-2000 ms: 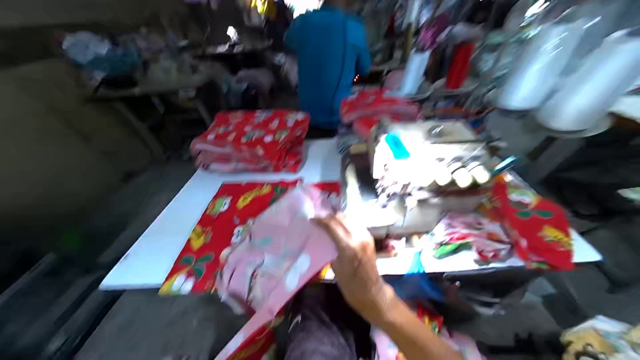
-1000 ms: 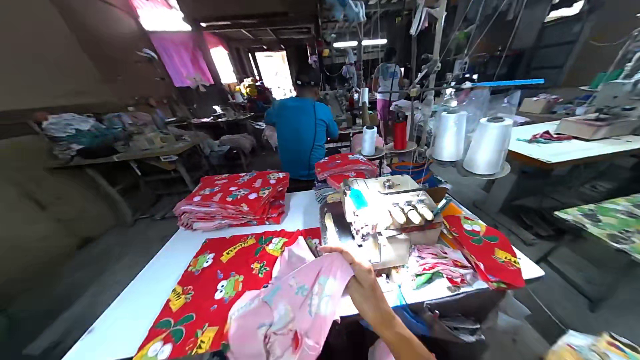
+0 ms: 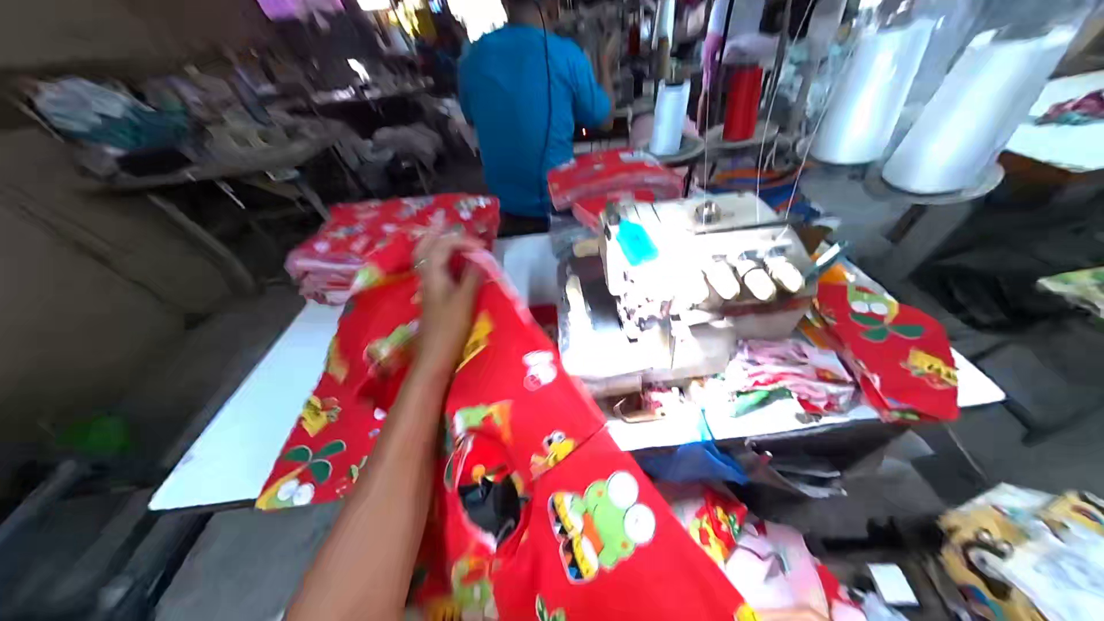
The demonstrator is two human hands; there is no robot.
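Note:
Red cloth printed with cartoon frogs (image 3: 552, 466) hangs from my left hand (image 3: 444, 272), which pinches its upper edge above the table, left of the overlock sewing machine (image 3: 690, 276). The cloth has a hole with a pale rim and drapes toward the bottom edge. Another printed red piece (image 3: 323, 440) lies on the white table (image 3: 233, 423) behind my forearm. A sliver of skin at the bottom edge, beside the cloth's lower end, seems to be my right hand (image 3: 789, 614); its fingers are hidden.
Folded red fabric (image 3: 388, 228) is stacked at the table's back left. Pink scraps (image 3: 789, 375) and a red piece (image 3: 888, 354) lie right of the machine. White thread cones (image 3: 871, 95) stand beyond. A person in a blue shirt (image 3: 522, 112) sits ahead. Patterned cloth (image 3: 1026, 552) is at lower right.
My right hand has left the pink side of the cloth beside the machine. My left hand now holds cloth up over the table, with its red printed side showing. The view has moved closer.

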